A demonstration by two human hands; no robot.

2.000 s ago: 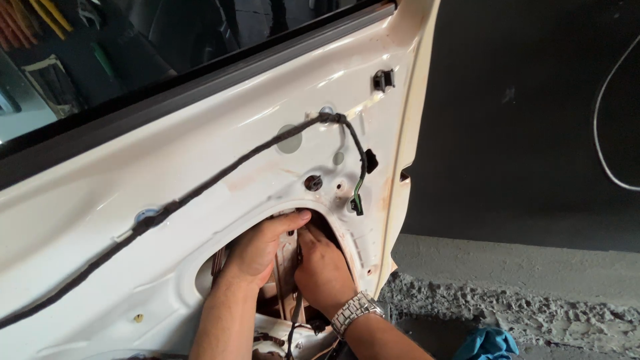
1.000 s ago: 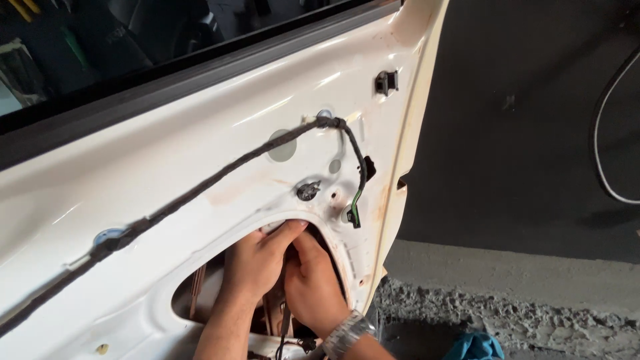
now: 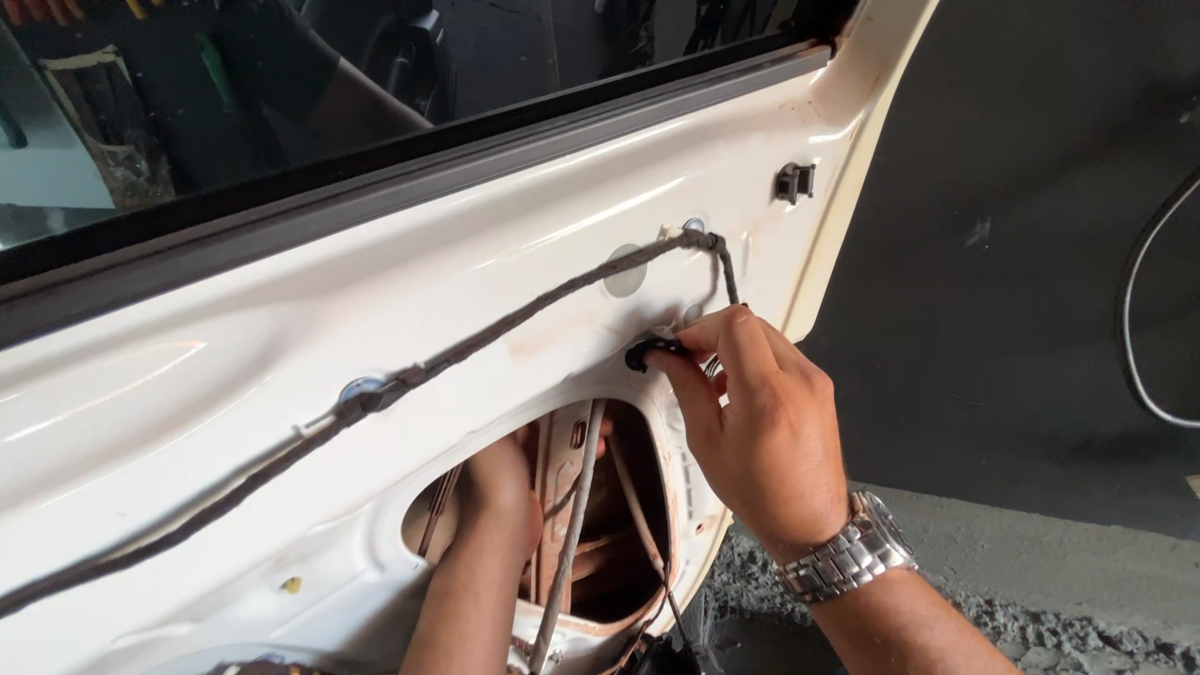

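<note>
My right hand [image 3: 764, 422], with a metal watch on the wrist, pinches a small black plastic part [image 3: 647, 352] between thumb and finger against the white car door panel [image 3: 281, 356], just above the large opening. Through that opening reaches my left hand [image 3: 502, 478]; its fingers are mostly hidden behind the metal, so what it holds does not show. A grey rod or cable [image 3: 574, 525] and a rusty metal rail [image 3: 560, 497] run down inside the opening. A taped wiring harness [image 3: 553, 298] crosses the panel and bends down behind my right hand.
Along the top runs the window's black seal [image 3: 422, 150] below dark glass. A black clip [image 3: 795, 184] sits at the door's upper right. Beyond the door edge are a dark wall [image 3: 1012, 281], a hanging cable [image 3: 1130, 328] and rough concrete [image 3: 1059, 609] below.
My right hand has come out of the opening and moved up to the black part on the panel. My left hand remains inside the door, now lower and deeper behind the metal.
</note>
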